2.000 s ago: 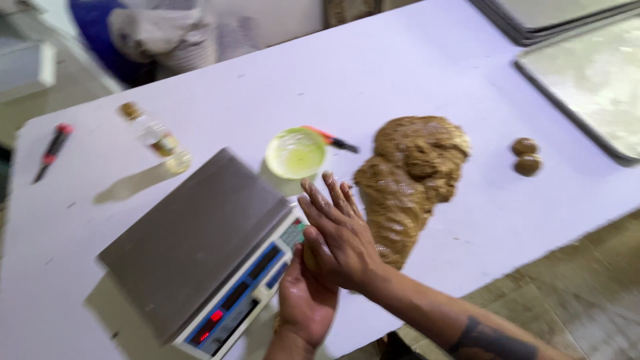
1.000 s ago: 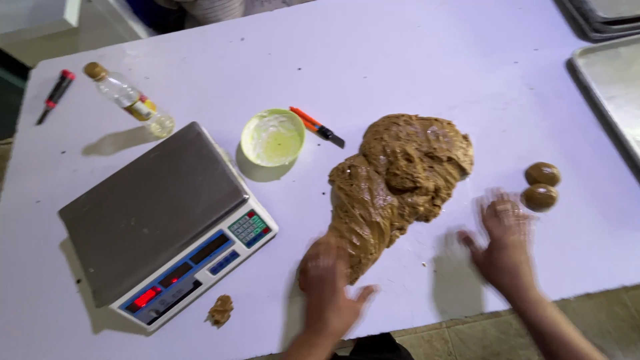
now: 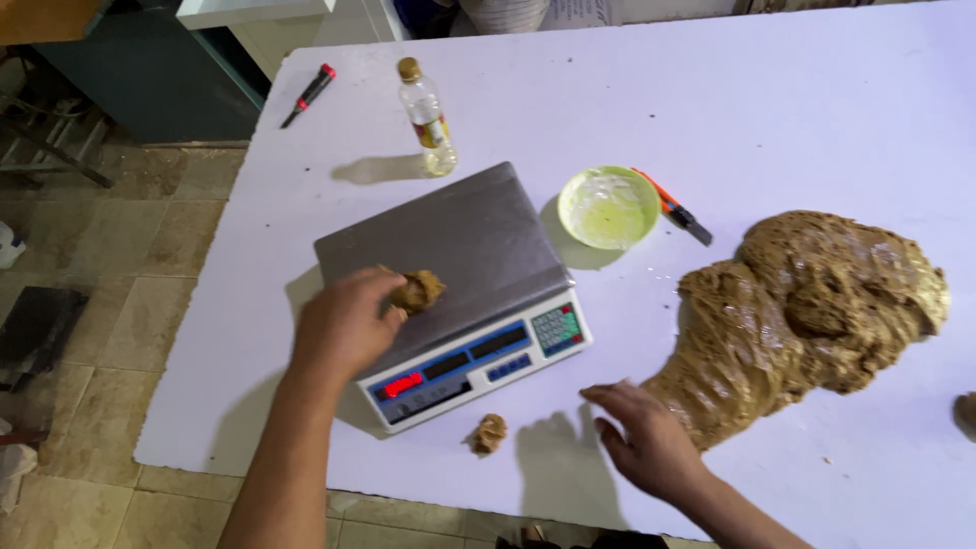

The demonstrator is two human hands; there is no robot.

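Note:
My left hand (image 3: pixel 347 324) is over the steel platform of a digital scale (image 3: pixel 457 236), its thumb and fingers around a lump of brown dough (image 3: pixel 419 292). The scale's red display is lit. My right hand (image 3: pixel 648 435) hovers with spread fingers beside the narrow lower end of a large, glossy brown dough mass (image 3: pixel 808 320), holding nothing. A small dough scrap (image 3: pixel 489 435) lies on the white table just in front of the scale. At the right edge a dough ball (image 3: pixel 967 412) is partly cut off.
Behind the scale stands a clear bottle (image 3: pixel 428 122) with some liquid. A green bowl (image 3: pixel 608 207) with a pale greasy substance is right of the scale, an orange-and-black utility knife (image 3: pixel 675 206) beside it. A red-and-black tool (image 3: pixel 309 95) lies near the table's (image 3: pixel 762 91) far left corner.
My left hand has gone from the large dough's lower end to the scale, where a dough lump now shows. My right hand has moved from near the dough balls to the large dough's lower end.

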